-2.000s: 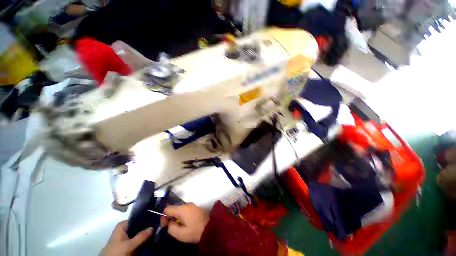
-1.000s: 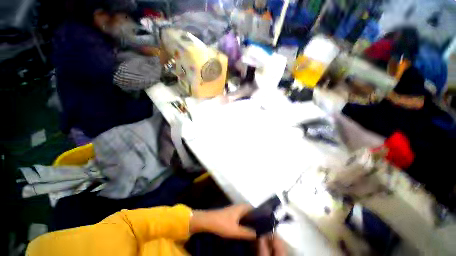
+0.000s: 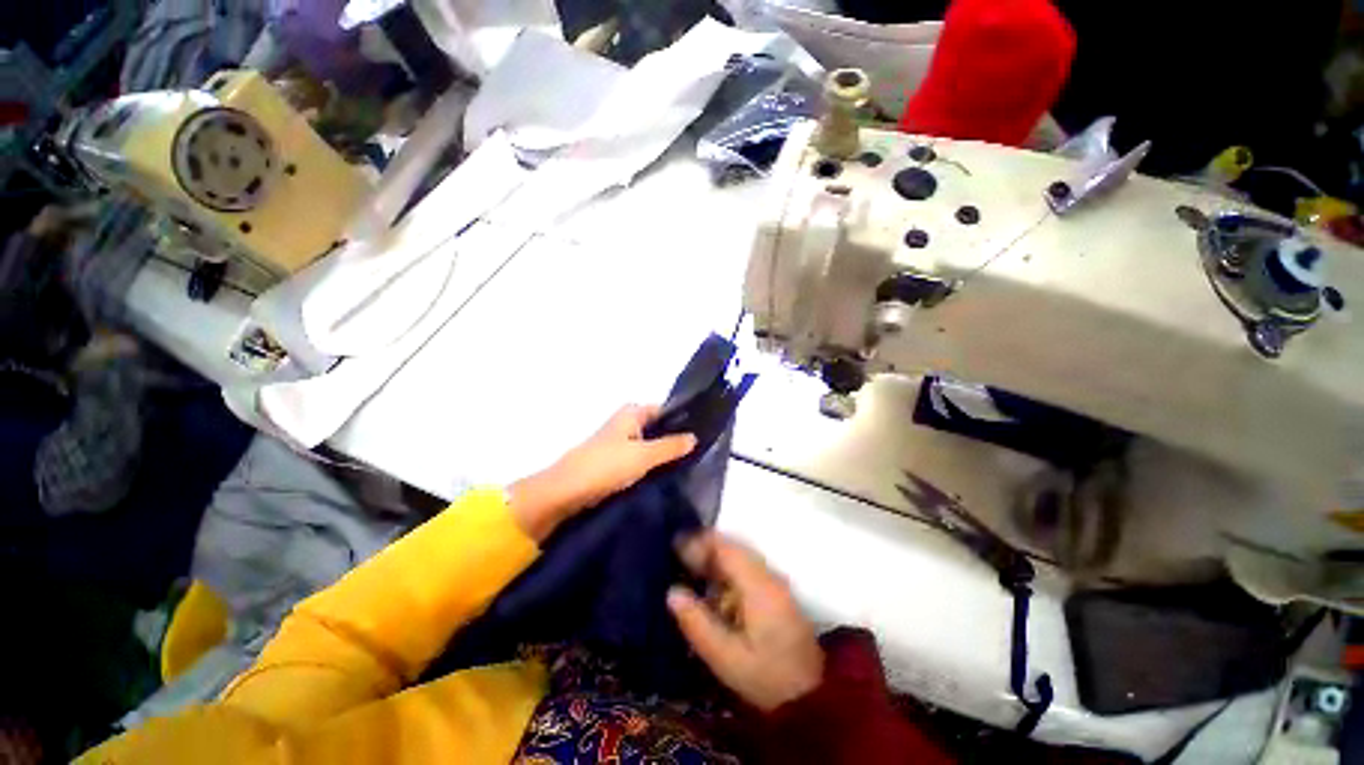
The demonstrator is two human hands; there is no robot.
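My left hand (image 3: 606,460) pinches a navy cloth piece (image 3: 613,575) near its upper end, at the table's front edge. The cloth hangs down toward my lap, and a duller grey face shows at its upper right. My right hand (image 3: 748,613) is at the lower right of the cloth with fingers curled; it is blurred, and what lies between the fingers cannot be made out. The cream sewing machine head (image 3: 1047,269) stands to the right, its lit needle area (image 3: 830,381) just beyond the cloth's tip.
Open dark scissors (image 3: 957,523) tied to a black cord (image 3: 1022,643) lie on the bed. A flat black rectangle (image 3: 1174,646) lies right of them. A navy-and-white piece (image 3: 1017,419) is under the arm. White strips (image 3: 569,112) lie behind left. Another machine (image 3: 247,165) stands far left.
The view has swung back from the left-hand neighbouring area to my machine. Both hands remain at the navy cloth, now more fully in view. The yellow-handled tool seen earliest is not discernible now.
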